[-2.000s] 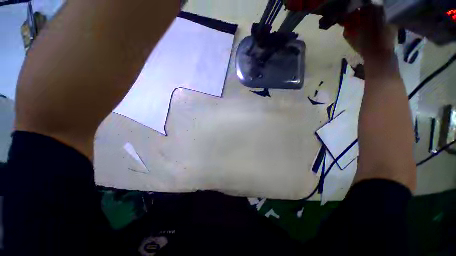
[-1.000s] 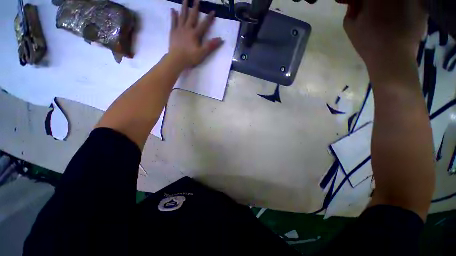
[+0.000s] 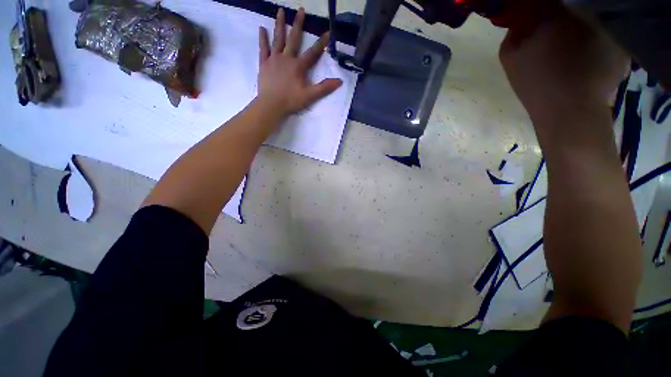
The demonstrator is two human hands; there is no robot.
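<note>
My left hand [image 3: 290, 77] lies flat with fingers spread on the white paper marker [image 3: 307, 136], close to the knife. Dark fabric shows along the marker's far edge. The cutting machine's grey base plate [image 3: 403, 87] sits against the right edge of the lay, partly hidden there. The narrow knife standard [image 3: 377, 35] stands over the plate, with the presser foot at the paper's edge. My right hand [image 3: 544, 51] is at the upper right, closed around the red handle, which is mostly hidden behind the hand and partly dark.
A wrapped weight [image 3: 143, 46] and scissors [image 3: 31, 70] on a smaller weight rest on the paper at left. A small cut piece [image 3: 79, 193] lies at lower left. Offcuts [image 3: 524, 239] and a black cable [image 3: 521, 258] lie at right. Scraps litter the green floor.
Over two seconds my left arm has swung back and the hand now presses on the paper. The machine's base plate has turned and come against the lay. Since a second ago little has moved.
</note>
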